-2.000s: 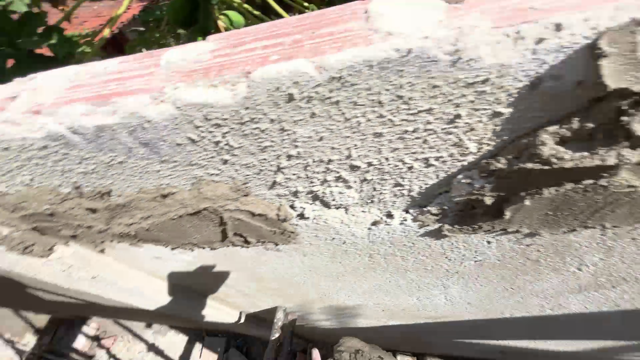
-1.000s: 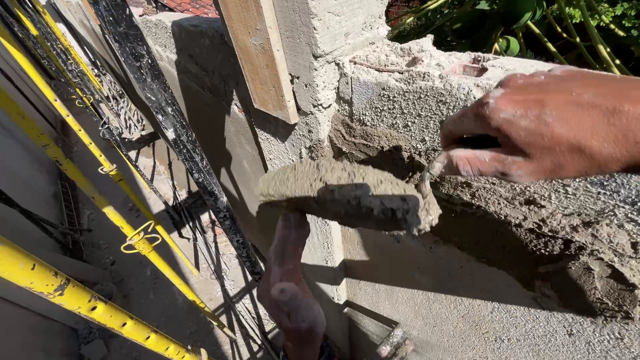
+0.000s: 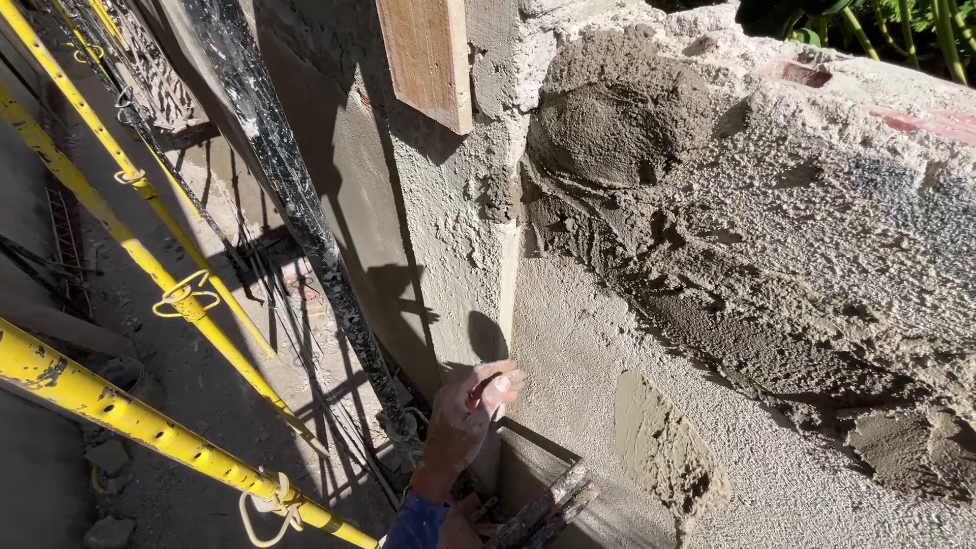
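My left hand (image 3: 473, 393), in a blue sleeve, is beside the lower edge of the rough concrete column (image 3: 450, 229). Its thumb and fingers are curled together, with nothing visible between them. At the lower right, a mortar-coated trowel blade (image 3: 667, 442) stands out in front of the plastered wall face (image 3: 568, 328); its handle is out of view. My right hand is not in the frame. A rounded mound of wet mortar (image 3: 621, 107) clings to the wall's upper corner beside the column. Below it, a ragged band of mortar (image 3: 732, 328) runs down to the right.
Yellow perforated metal props (image 3: 137, 412) slant across the left. A black, paint-spattered pole (image 3: 305, 213) leans near the column, and a wooden board (image 3: 431, 61) hangs against it. Mortar-stained bars (image 3: 549, 507) lie at the bottom. Rebar and rubble (image 3: 110, 457) are on the ground below.
My right hand, seen at the trowel a second ago, has left the view. The trowel blade has moved down, away from the corner. A rounded mortar mound now shows there. My left hand is away from the blade.
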